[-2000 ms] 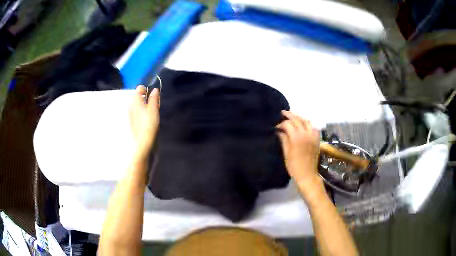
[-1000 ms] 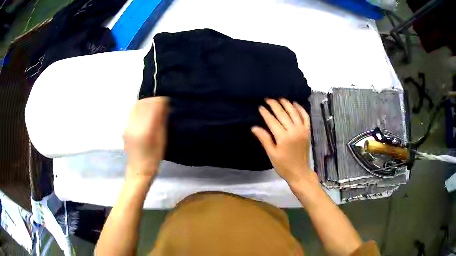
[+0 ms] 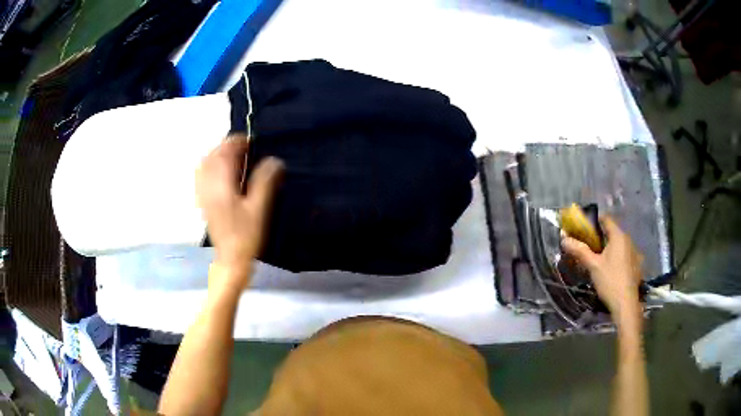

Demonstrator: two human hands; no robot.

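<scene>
A black garment (image 3: 357, 171) is pulled around the white padded form (image 3: 130, 175), with a thin cream line along its left edge. My left hand (image 3: 231, 199) is at that edge, thumb over the cloth, slightly blurred; whether it pinches the cloth I cannot tell. My right hand (image 3: 605, 260) is closed around the yellow-tan handle of the steam iron (image 3: 581, 226), over the grey rest pad (image 3: 561, 175). The iron's plate is blurred and partly hidden by my hand.
A blue board (image 3: 219, 49) lies behind the form. A dark garment pile (image 3: 122, 61) and a brown woven basket (image 3: 34, 203) are at the left. The white-covered table (image 3: 520, 73) extends behind. A white-wrapped hose (image 3: 699, 301) trails right from the iron.
My right hand has left the garment, moved right and taken hold of the iron, which has shifted left on the pad. My left hand has stayed near the cream-lined edge.
</scene>
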